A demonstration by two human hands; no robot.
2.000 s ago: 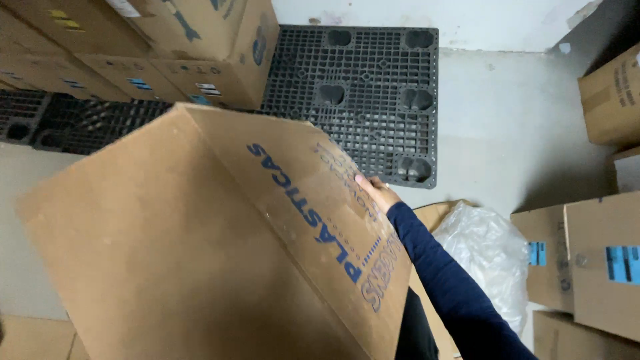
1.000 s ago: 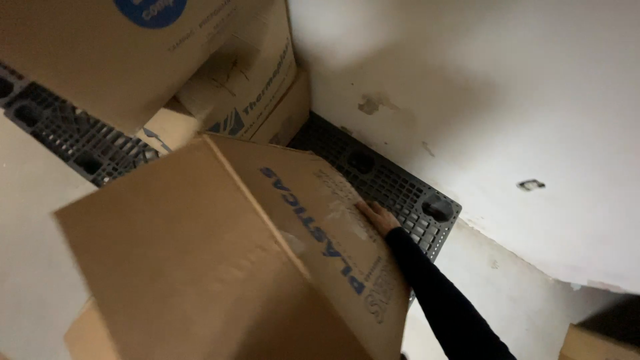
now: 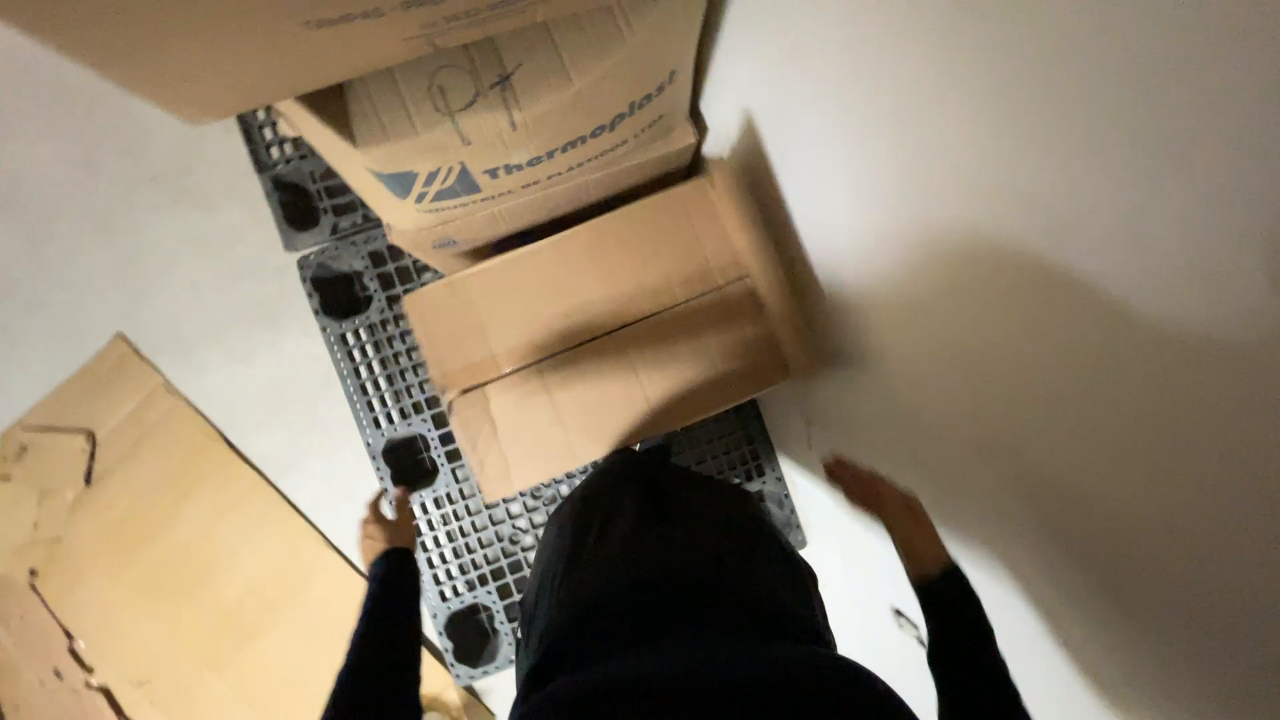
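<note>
A cardboard box [image 3: 600, 340] with its flaps folded over rests on the black plastic pallet [image 3: 480, 540], close against a stack of boxes. My left hand [image 3: 387, 525] is over the pallet's left edge, below the box, and holds nothing. To the right of the pallet, near the wall, my right hand [image 3: 875, 495] is slightly blurred, apart from the box, with nothing in it. Part of the pallet is hidden by my dark-clothed body.
A printed cardboard box [image 3: 540, 120] stands at the pallet's far end, with a larger box [image 3: 200, 50] nearer the camera at upper left. Flattened cardboard [image 3: 190, 560] lies on the floor at left. The pale wall [image 3: 1050, 200] rises on the right.
The box that my right hand touched in the earlier frames is no longer against it; a box now sits on the pallet. My left hand has come into view. The view has turned strongly.
</note>
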